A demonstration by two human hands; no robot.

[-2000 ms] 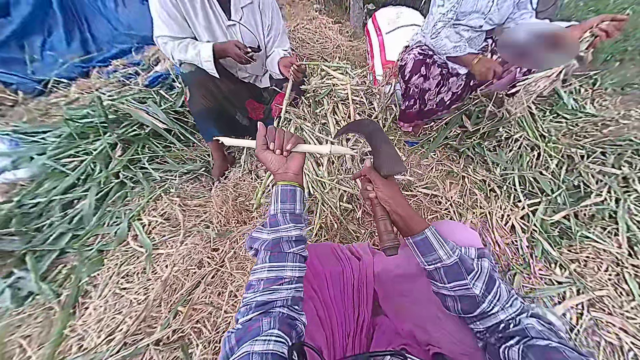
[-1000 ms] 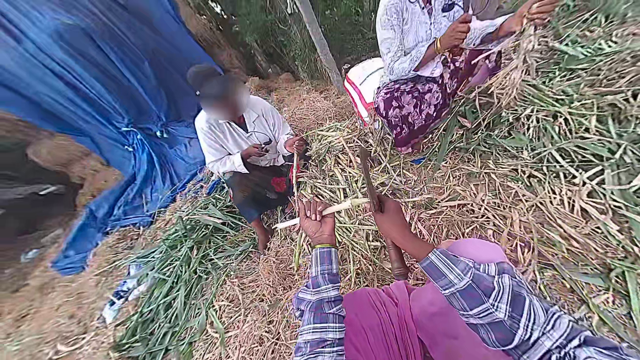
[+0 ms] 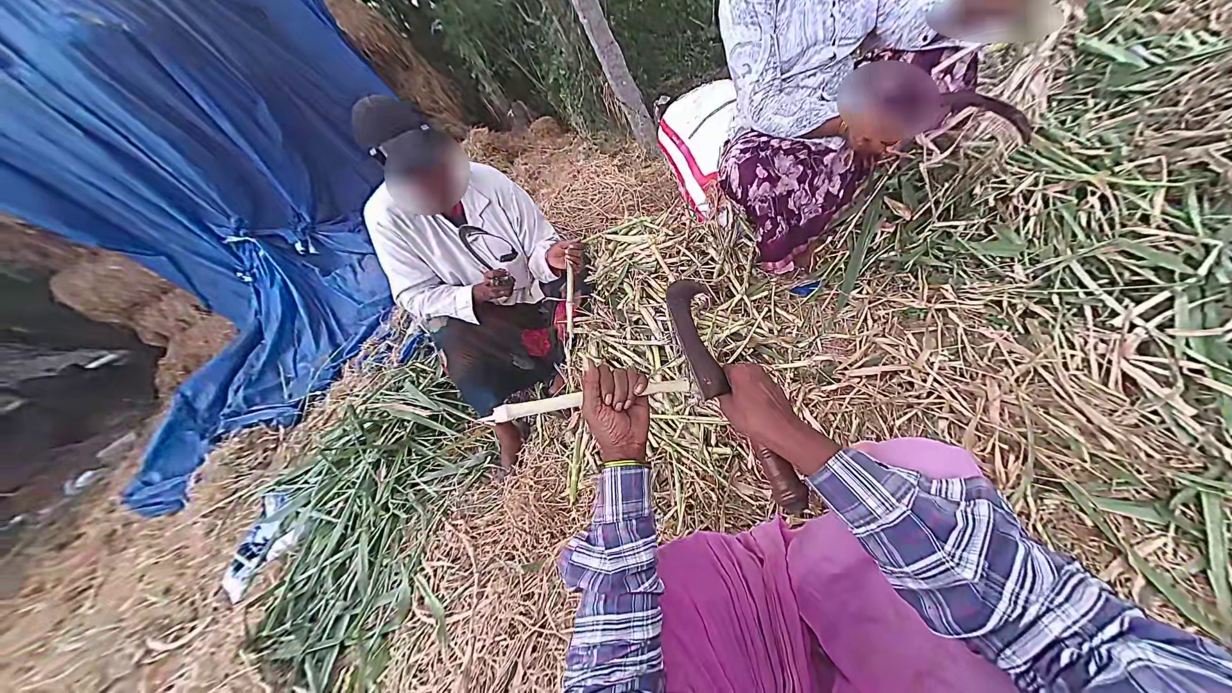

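My left hand [image 3: 617, 412] is closed around a pale, peeled cane stalk [image 3: 544, 406], which lies crosswise with its cut tip out to the left. My right hand [image 3: 765, 409] grips a billhook or sickle with a curved dark blade [image 3: 695, 342]. Its brown wooden handle [image 3: 784, 484] comes out below the hand, toward the purple cloth [image 3: 751, 597] over my lap. The stalk's right end lies by the base of the blade; whether they touch, I cannot tell. Beneath both hands a pile of cut stalks [image 3: 630, 318] spreads over dry straw.
A person in a white shirt [image 3: 462, 236] crouches ahead left, holding a stalk. Another person in a patterned skirt [image 3: 784, 197] sits ahead right with a curved blade, beside a white sack [image 3: 698, 135]. Green leaves [image 3: 361, 520] lie at left, more at right; a blue tarpaulin [image 3: 183, 144] hangs behind.
The blade's broad curve showed two seconds ago; it is now seen more edge-on. Both hands keep their hold. The person ahead right has bent lower. The view has swung left and up.
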